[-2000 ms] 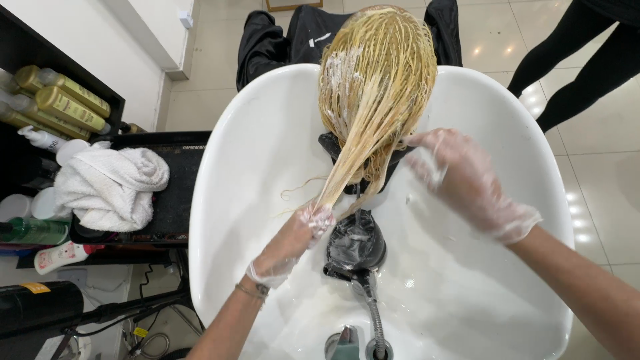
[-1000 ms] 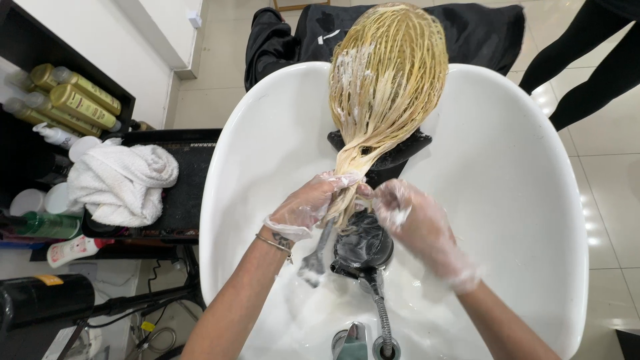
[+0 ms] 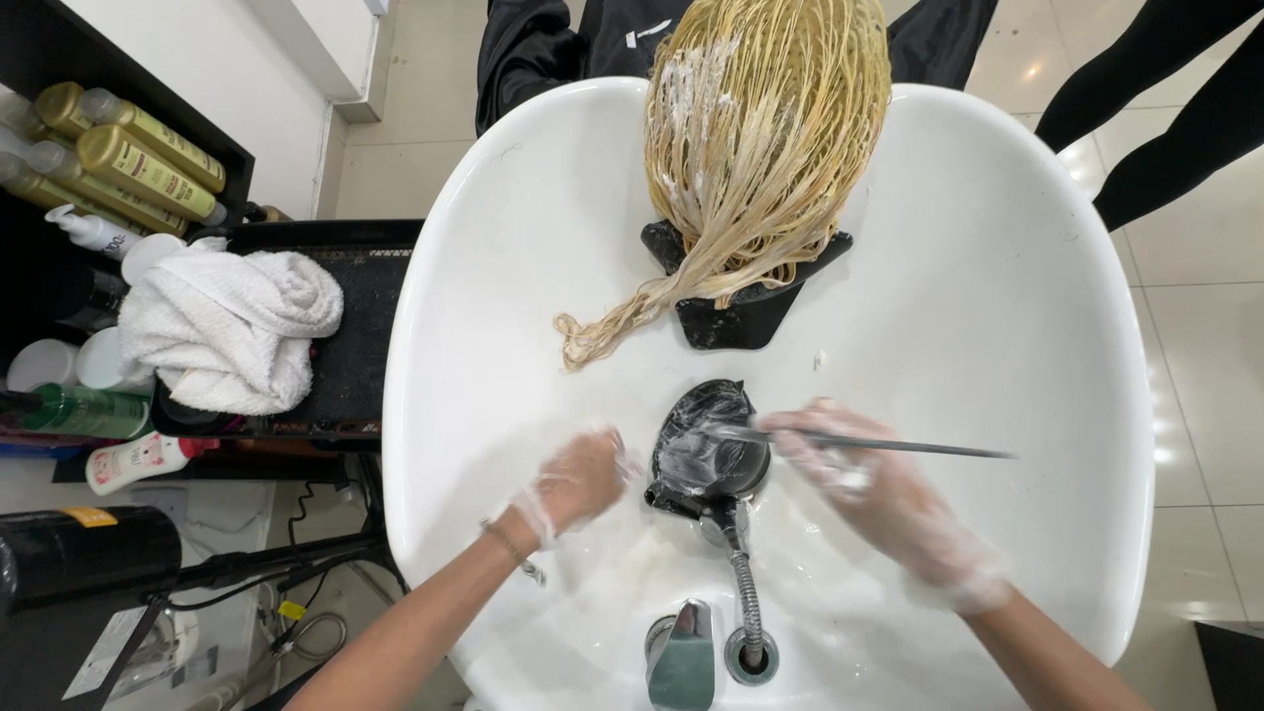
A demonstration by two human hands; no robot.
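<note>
A person's head of wet blond hair (image 3: 770, 148), coated with pale cream, rests at the top of a white wash basin (image 3: 1027, 326). The twisted end of the hair lies on the basin to the left. A black neck rest (image 3: 736, 321) shows below the head. My right hand (image 3: 879, 489), in a clear glove, holds a tint brush (image 3: 889, 444), its tip over a black bowl (image 3: 703, 439) smeared with white cream. My left hand (image 3: 585, 484), gloved too, is left of the bowl with fingers curled; whether it holds anything is unclear.
A metal shower hose (image 3: 748, 592) runs from below the bowl to the basin, beside a faucet lever (image 3: 683, 657). On the left, a white towel (image 3: 232, 326) lies on a black trolley (image 3: 360, 336) near several bottles (image 3: 148, 168). A person's black-clad legs (image 3: 1175, 99) stand upper right.
Both hands have left the hair, which they held one second ago, and moved down toward the bowl. The hair's end now lies loose on the basin.
</note>
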